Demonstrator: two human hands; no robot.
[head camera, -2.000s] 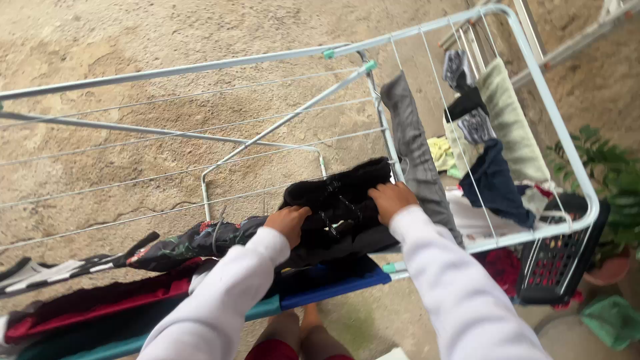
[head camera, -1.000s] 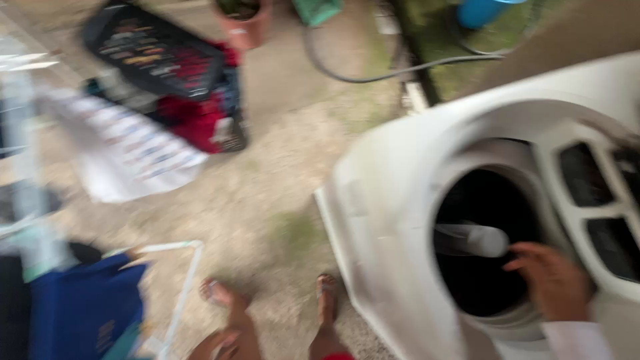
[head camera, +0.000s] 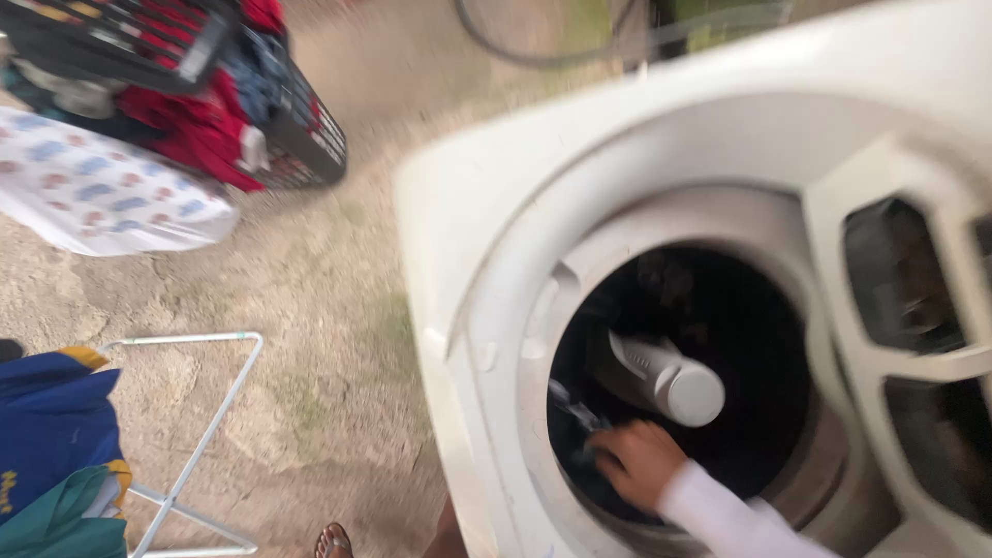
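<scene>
My right hand (head camera: 639, 465), in a white sleeve, reaches into the round opening of a white top-loading washing machine (head camera: 480, 256). Its fingertips touch a dark garment with a pale pattern (head camera: 577, 407) at the left side of the drum; whether they grip it is blurred. The grey-white agitator (head camera: 666, 380) stands just above and right of the hand. More dark clothes lie in the drum, their shapes hard to tell. My left hand is out of the picture.
The machine's lid frame (head camera: 860, 294) stands raised at right. At upper left, a dark plastic basket (head camera: 310, 132) holds red and blue clothes beside a white patterned cloth (head camera: 116, 194). Blue clothing (head camera: 62, 403) hangs by a white drying rack's leg (head camera: 209, 438). A hose (head camera: 535, 58) lies behind.
Two seconds ago both hands were on black clothing at the drying rack. The view has swung to the washing machine, and my right hand has gone deeper into the drum, beside the agitator.
</scene>
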